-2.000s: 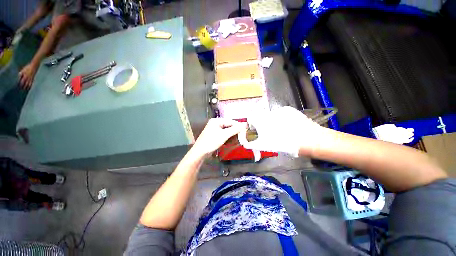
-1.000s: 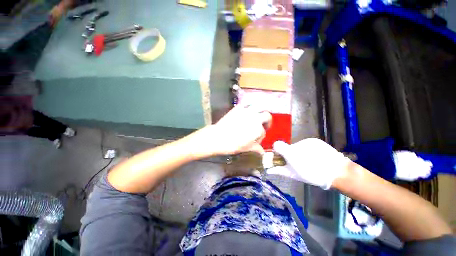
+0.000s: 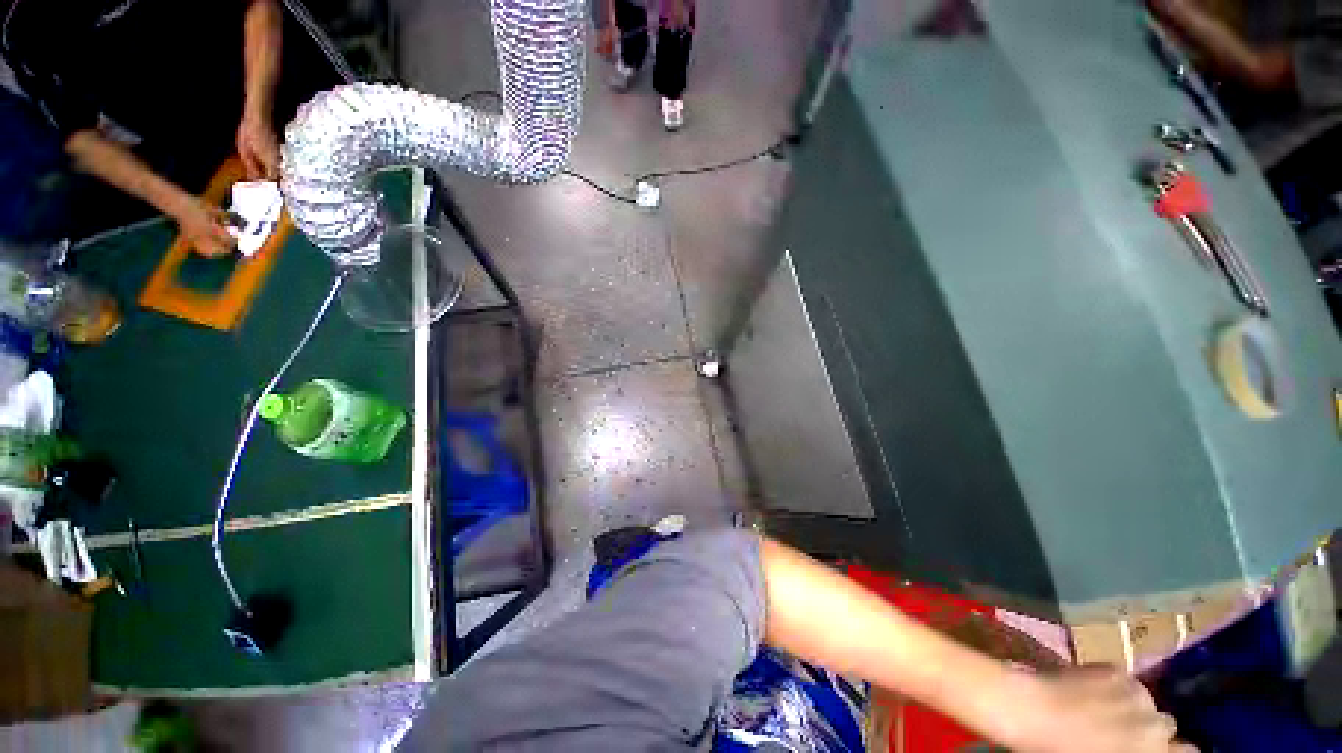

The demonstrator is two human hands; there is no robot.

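My left hand (image 3: 1092, 714) is bare, small and blurred at the lower right, close to the picture's bottom edge. Whether it holds anything cannot be told. My right hand is out of the picture. The green machine cabinet (image 3: 1016, 294) stands on the right, with its sloped edge and pale side panel showing. On its top lie a masking tape roll (image 3: 1248, 368) and silver hex keys with a red holder (image 3: 1180, 191). The red-topped board (image 3: 920, 611) shows in part under and beside my left forearm.
A green workbench (image 3: 147, 383) on the left carries a green bottle (image 3: 333, 421) and an orange frame (image 3: 221, 280) under another person's hands. A silver duct (image 3: 383, 133) hangs over it. A white socket (image 3: 648, 193) with black cable lies on the floor. Another person's legs show at the top.
The view has swung left, bringing in the workbench and duct. The cabinet now shows on the right. My gloved right hand has left the picture, and my hands no longer show together.
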